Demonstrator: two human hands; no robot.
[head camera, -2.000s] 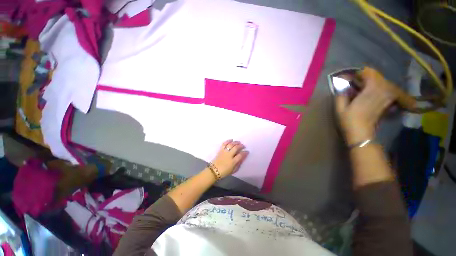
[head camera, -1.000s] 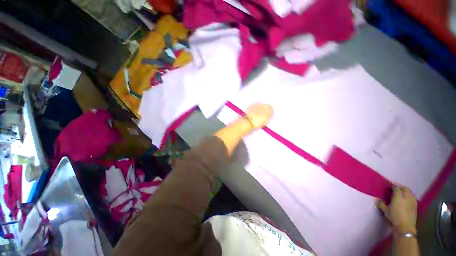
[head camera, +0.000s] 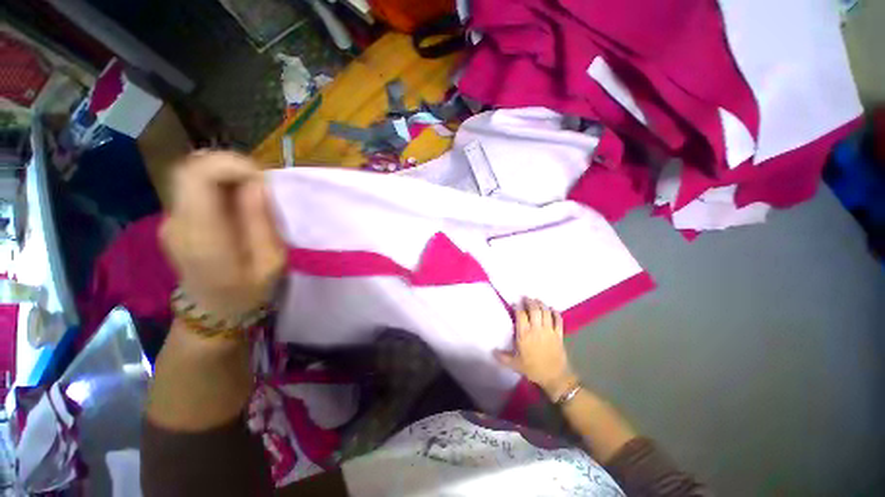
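Note:
The garment panel, pale lilac with magenta edges and a magenta strip along its seam, is lifted at its left end and slopes over the near left table edge. My left hand, blurred and raised, is closed on the panel's left end. My right hand lies on the panel near its magenta end band, fingers bent at the magenta edge; whether it pinches the cloth is unclear. The iron is not in view.
A heap of magenta and pale pieces lies at the back of the grey pressing table. An orange-yellow surface with scraps is at the back left. A magenta and white bundle sits below the table edge.
The panel was flat on the table and is now lifted and drawn to the left. My left hand has risen with its left end. My right hand has moved left with the panel.

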